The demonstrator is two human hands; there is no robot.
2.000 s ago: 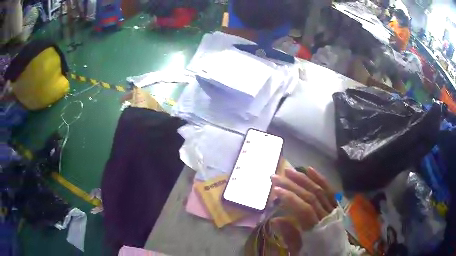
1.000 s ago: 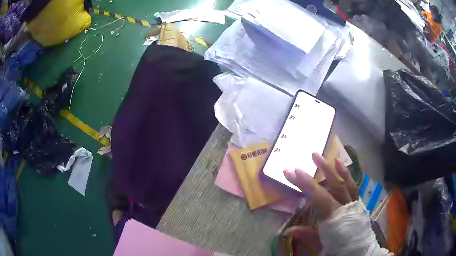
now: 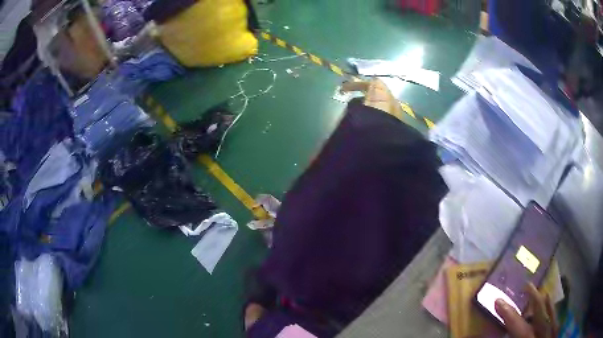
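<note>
The smartphone [image 3: 510,269] lies tilted at the lower right, on a yellow-brown kraft piece [image 3: 461,300] with dark printing. Its screen is dark, with a yellow square and a white patch near its lower end. My right hand [image 3: 522,322] is cut off by the bottom edge. Its fingertips are over the lower part of the phone, one on the white patch, and it grips nothing. A pink sheet [image 3: 436,295] shows under the kraft piece. My left hand is not in view.
Stacked papers [image 3: 509,125] lie beyond the phone. Dark purple cloth [image 3: 357,211] drapes beside the table [image 3: 403,290]. On the green floor are a black plastic bag [image 3: 165,185], blue garments [image 3: 73,218] and a yellow sack [image 3: 208,33]. A pink cover [image 3: 294,331] shows at the bottom edge.
The view has swung left, so the table and phone now sit at the right. The phone screen has changed from white to mostly dark. My right hand is now largely out of frame.
</note>
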